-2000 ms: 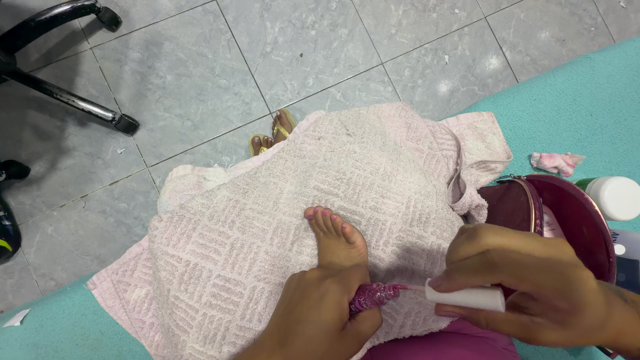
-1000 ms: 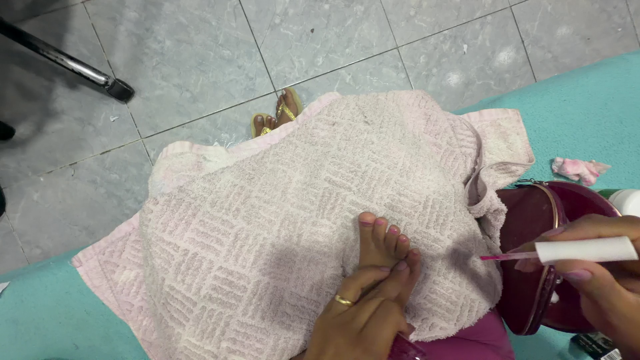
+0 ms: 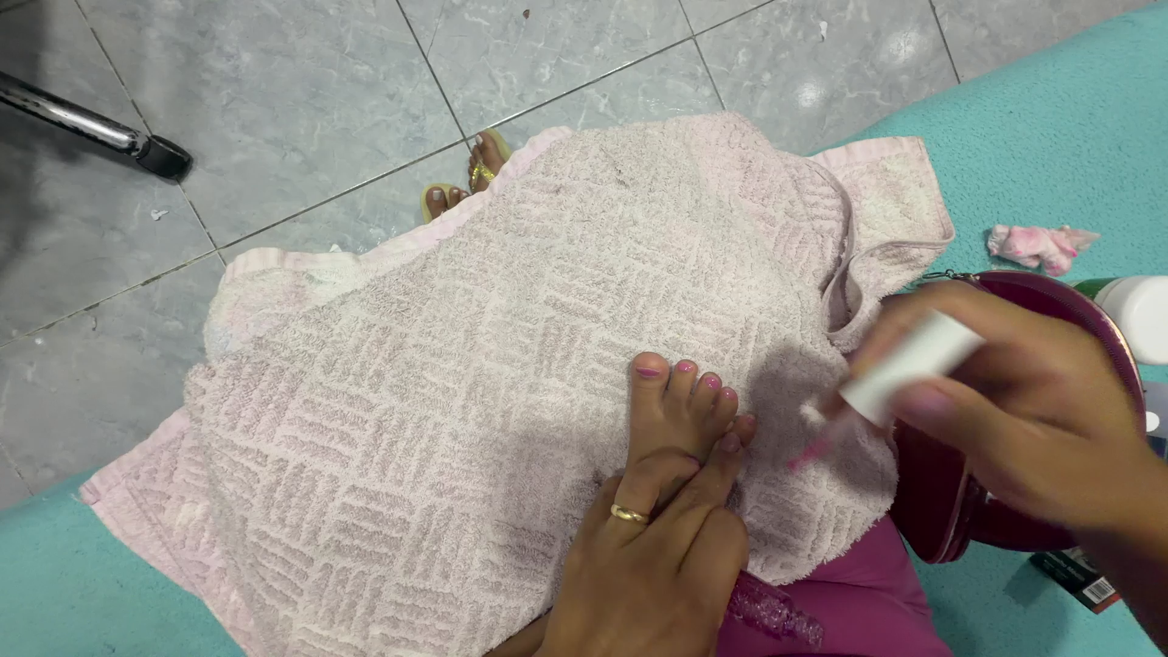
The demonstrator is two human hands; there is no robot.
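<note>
A small bare foot (image 3: 675,411) with pink polish on its toenails rests on a pale pink towel (image 3: 438,383). Over the top of the foot lies my left hand (image 3: 657,547), a gold ring on one finger, its fingertips near the smallest toe. The glittery pink nail polish bottle (image 3: 774,610) sticks out beside that hand, whose grip on it is mostly hidden. To the right of the toes, my right hand (image 3: 995,392) holds the white cap of a nail polish brush (image 3: 911,367). Blurred pink bristles point down and left, apart from the toes.
A dark red zippered case (image 3: 931,511) lies partly behind my right hand on the turquoise surface (image 3: 1031,119). Nearby are crumpled pink-stained tissue (image 3: 1042,248), a white-lidded container (image 3: 1141,319) and a small box (image 3: 1077,579). Sandaled feet (image 3: 484,160) and a chair leg (image 3: 91,123) show over the tiled floor.
Two seconds ago the brush was at the bottle's mouth; one second ago it was apart from it, farther right. My right hand has since come left, closer to the foot.
</note>
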